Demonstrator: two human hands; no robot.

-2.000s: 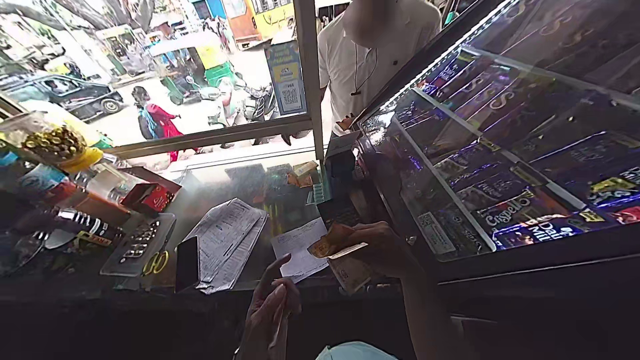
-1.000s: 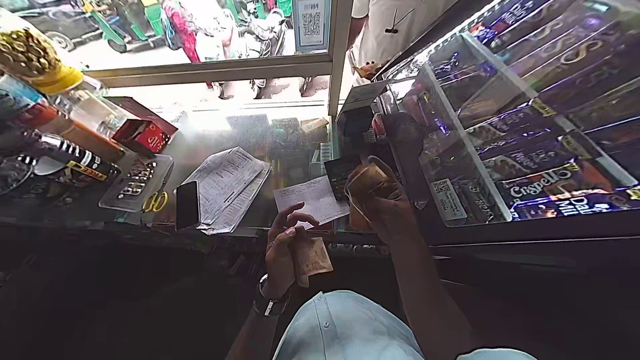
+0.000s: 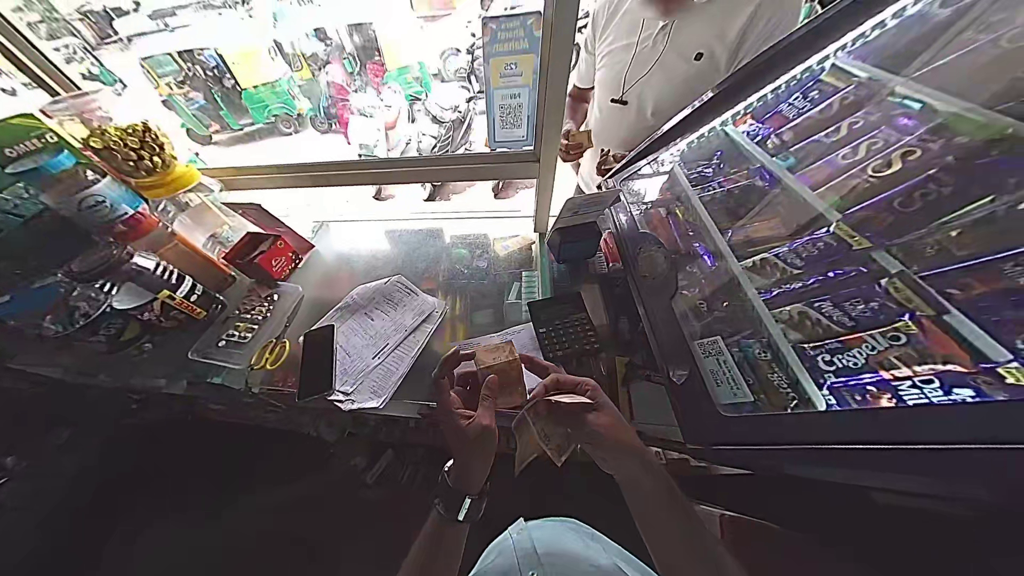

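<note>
My left hand (image 3: 470, 408), with a watch on its wrist, holds a folded brownish banknote (image 3: 502, 374) upright between thumb and fingers. Close beside it on the right, my right hand (image 3: 588, 412) grips more folded banknotes (image 3: 544, 436), which hang down from its fingers. Behind the hands a white sheet of paper (image 3: 520, 339) lies on the glass counter, partly covered by them. A black calculator (image 3: 565, 326) sits just beyond my right hand. To the left are a stack of written papers (image 3: 384, 340) and a dark phone (image 3: 317, 362) on its edge.
A chocolate display case (image 3: 800, 304) fills the right side. Yellow-handled scissors (image 3: 270, 353), a clear plastic tray (image 3: 240, 324), a red box (image 3: 268, 254) and jars (image 3: 160, 172) stand left. Beyond the window frame (image 3: 384, 172), a person (image 3: 640, 72) in a white shirt holds something small.
My right hand has come down and left, close to my left hand. The banknote in my left hand has been raised from its lower position of a second ago.
</note>
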